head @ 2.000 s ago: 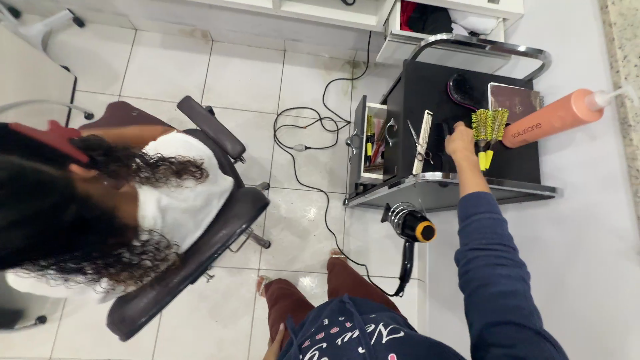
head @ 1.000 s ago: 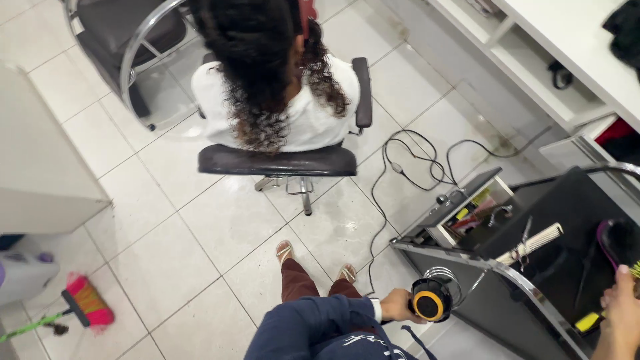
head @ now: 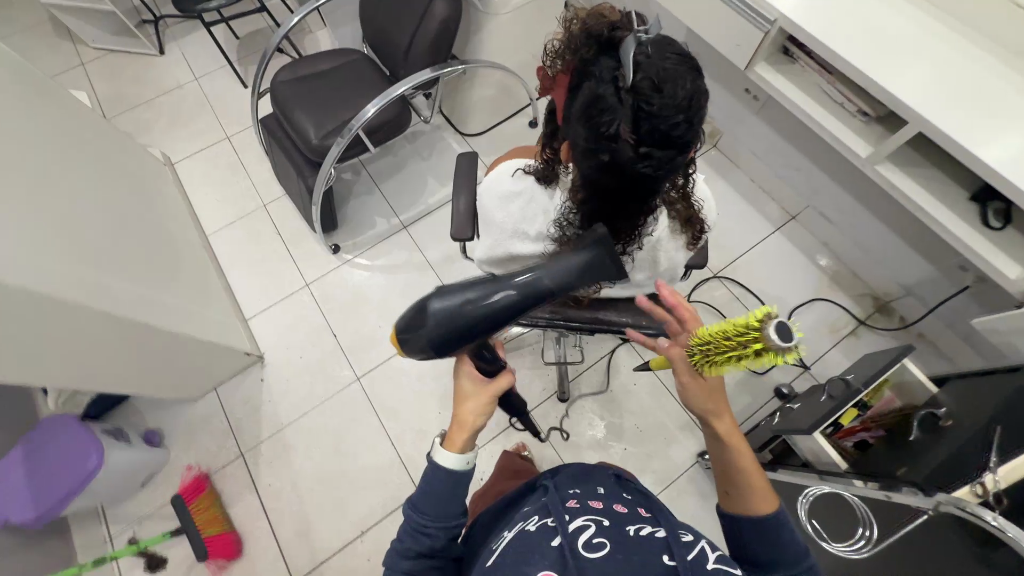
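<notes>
My left hand [head: 480, 392] grips the handle of a black hair dryer [head: 504, 300], whose nozzle points up and right at the dark curly hair [head: 636, 144] of a seated person. A grey clip [head: 632, 52] holds hair on top of the head, and a white towel [head: 520, 212] covers the shoulders. Right of the dryer, my right hand [head: 688, 360] holds a round brush [head: 744, 340] with yellow-green bristles by its handle, fingers partly spread. The brush is apart from the hair.
A trolley with an open drawer [head: 872, 416] and a coiled metal holder [head: 836, 520] stands at lower right. The dryer's cord trails down to the tiled floor. An armchair [head: 344, 96] is at upper left, a white shelf unit [head: 880, 136] at upper right, a broom [head: 206, 516] at lower left.
The view has swung left from the trolley. The dryer, hanging at the trolley's side two seconds ago, is now in my left hand. The brush is now raised in my right hand.
</notes>
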